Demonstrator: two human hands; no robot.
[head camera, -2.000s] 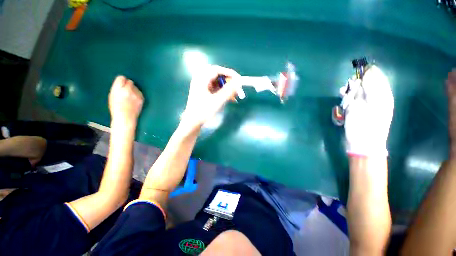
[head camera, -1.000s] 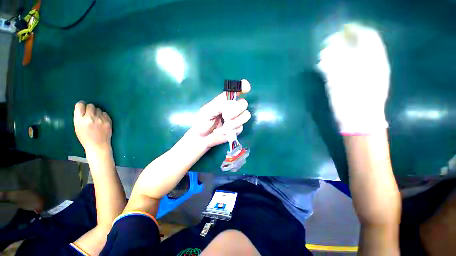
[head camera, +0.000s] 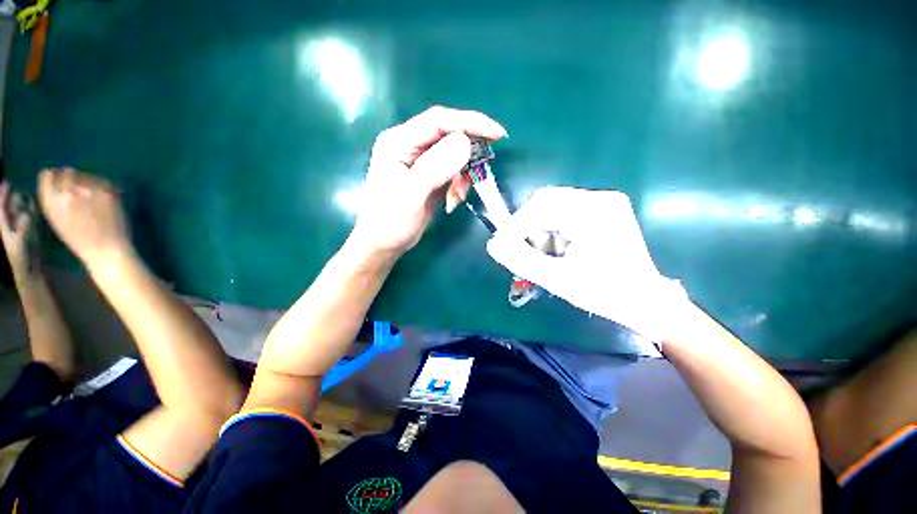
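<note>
My bare left hand (head camera: 417, 181) grips the black connector housing (head camera: 481, 156) between thumb and fingers. Coloured wires and a white sleeve (head camera: 491, 199) run from it down to my right hand. My gloved right hand (head camera: 583, 246) is closed, with a thin dark pointed item (head camera: 481, 215) reaching from its fingertips toward the connector; I cannot tell what it is. The grey flange connector with its red-orange ring (head camera: 523, 291) shows below my right hand, mostly hidden by the glove.
The work is above a shiny green mat (head camera: 563, 110). A neighbour's hand (head camera: 85, 211) and arm are at the left, another person's arm (head camera: 875, 402) at the right edge. An orange strip (head camera: 37, 48) lies at the top left. An ID badge (head camera: 439, 383) hangs below the mat's edge.
My right hand has come in from the right to the harness. My left hand has moved slightly left and up, now gripping at the connector. The harness has tilted.
</note>
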